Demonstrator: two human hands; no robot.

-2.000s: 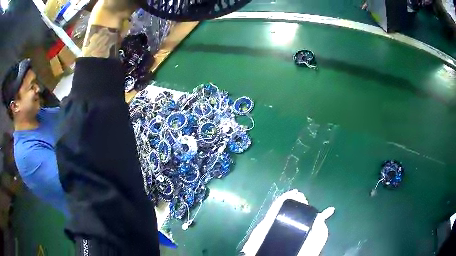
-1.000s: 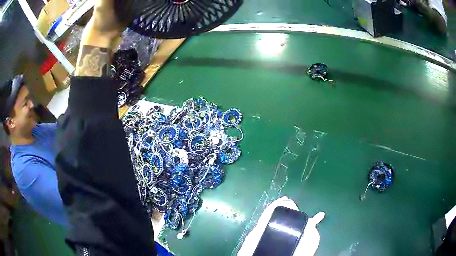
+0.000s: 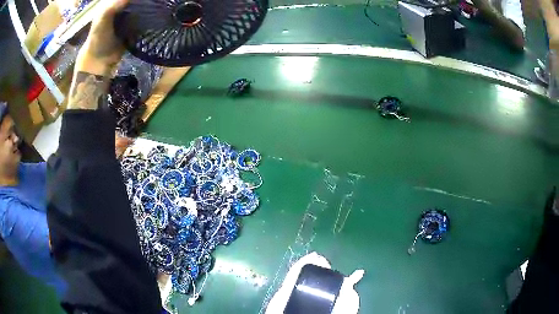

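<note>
My left hand (image 3: pixel 105 38) is raised at the top left, at the left rim of the black desk fan (image 3: pixel 187 13). It seems to grip the rim, though its fingers are mostly hidden. My right hand is out of view; only a dark sleeve shows at the right edge. A tangled pile of round boards with wires (image 3: pixel 190 205) lies right of my left forearm. A single round circuit-board assembly (image 3: pixel 434 225) lies at the right on the green surface, its lead wire pointing down-left.
Two dark units (image 3: pixel 239 86) (image 3: pixel 389 107) lie farther back. A smartphone (image 3: pixel 314 291) rests on white cloth at the bottom. A pale rail (image 3: pixel 343 51) crosses behind, with a grey box (image 3: pixel 423 30) beyond. A person in blue (image 3: pixel 21 202) is at left; another person's arm shows top right.
The view has shifted, so most things sit farther left and lower. More of the fan shows, with my left hand still at its rim. Another dark unit and a dark sleeve at right have appeared.
</note>
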